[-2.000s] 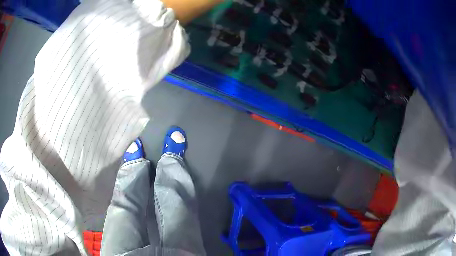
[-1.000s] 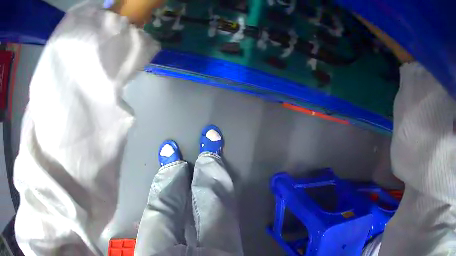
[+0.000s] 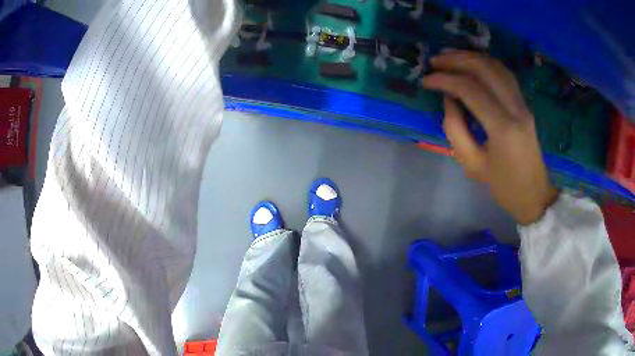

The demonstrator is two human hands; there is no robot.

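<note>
My right hand (image 3: 491,125) is bare, over the shelf's front edge. Its fingers point left, thumb and fingers apart, with nothing seen held. Its fingertips are close to a silver-white charging fixture (image 3: 420,64); I cannot tell if they touch. Another fixture (image 3: 333,40) with a yellow-marked dark centre sits further left on the green mat (image 3: 292,69). Dark rectangular pieces lie near it, one in front (image 3: 337,70) and one behind (image 3: 338,11). Black leads link the fixtures. My left hand is out of the picture; only its striped white sleeve (image 3: 139,104) shows.
The blue shelf edge (image 3: 327,102) crosses in front of me. A blue frame part hangs over the upper right. A blue stool (image 3: 498,323) stands on the grey floor at lower right. A red box (image 3: 14,128) is at left, an orange-red tray (image 3: 200,348) at bottom.
My right hand has come out from behind the blue frame part and reaches left over the shelf front. My left forearm has left view at the top. The stool and my feet appear further right.
</note>
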